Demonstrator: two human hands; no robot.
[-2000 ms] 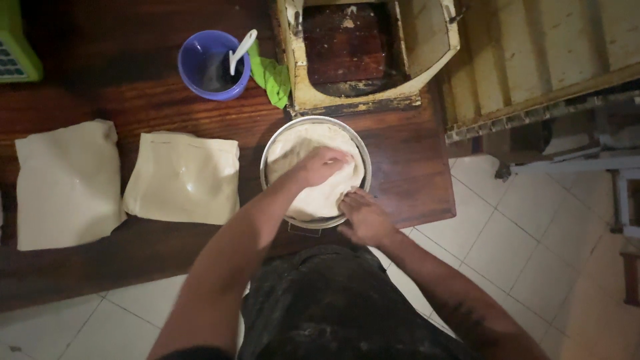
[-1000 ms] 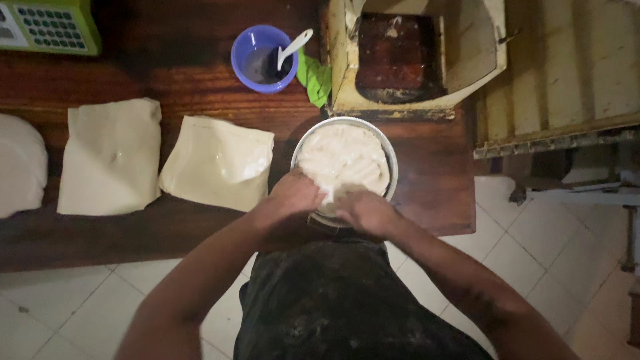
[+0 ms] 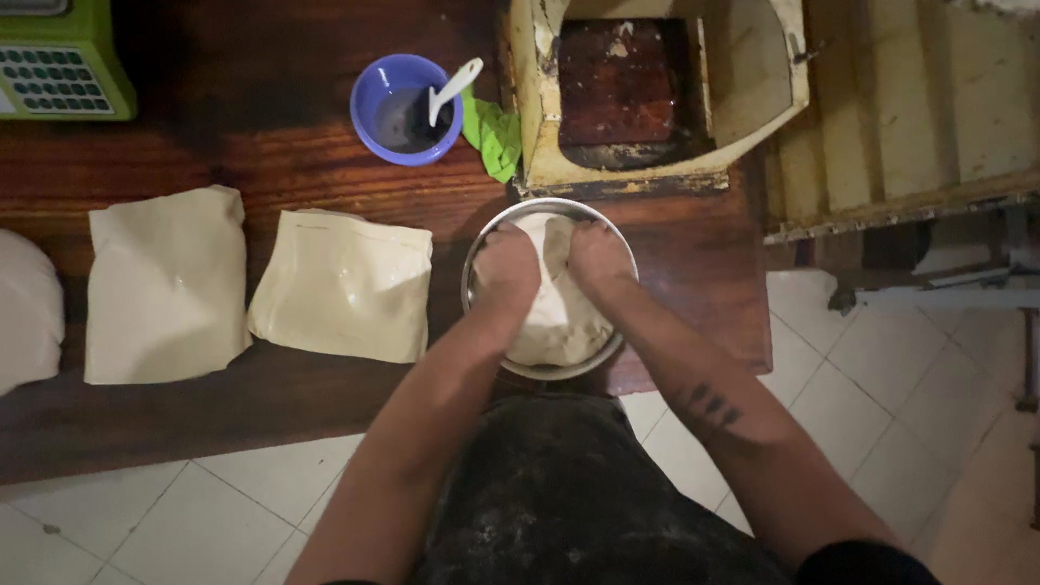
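Observation:
A round metal pan (image 3: 550, 373) stands near the right end of the wooden table, with pale dough (image 3: 558, 321) filling it. Both hands are inside the pan on the dough. My left hand (image 3: 508, 264) presses at its left side, fingers curled down and their tips hidden. At the right side, my right hand (image 3: 600, 252) pushes in the same way, its fingertips also out of sight. Between the hands the dough rises in a ridge. Left of the pan lie a folded dough slab (image 3: 341, 284), another slab (image 3: 166, 284) and a rounded dough piece (image 3: 26, 309) cut by the view's edge.
Behind the pan is a worn cream-coloured metal frame (image 3: 536, 97). A blue bowl (image 3: 390, 122) holds liquid and a white-handled tool (image 3: 455, 88), beside a crumpled green cloth or bag (image 3: 494, 138). A green keypad device (image 3: 122, 77) sits at the back left. The table's right edge borders tiled floor.
My hands have moved from the near edge of the pan to its left and right sides, farther from my body. The dough between them now stands in a ridge.

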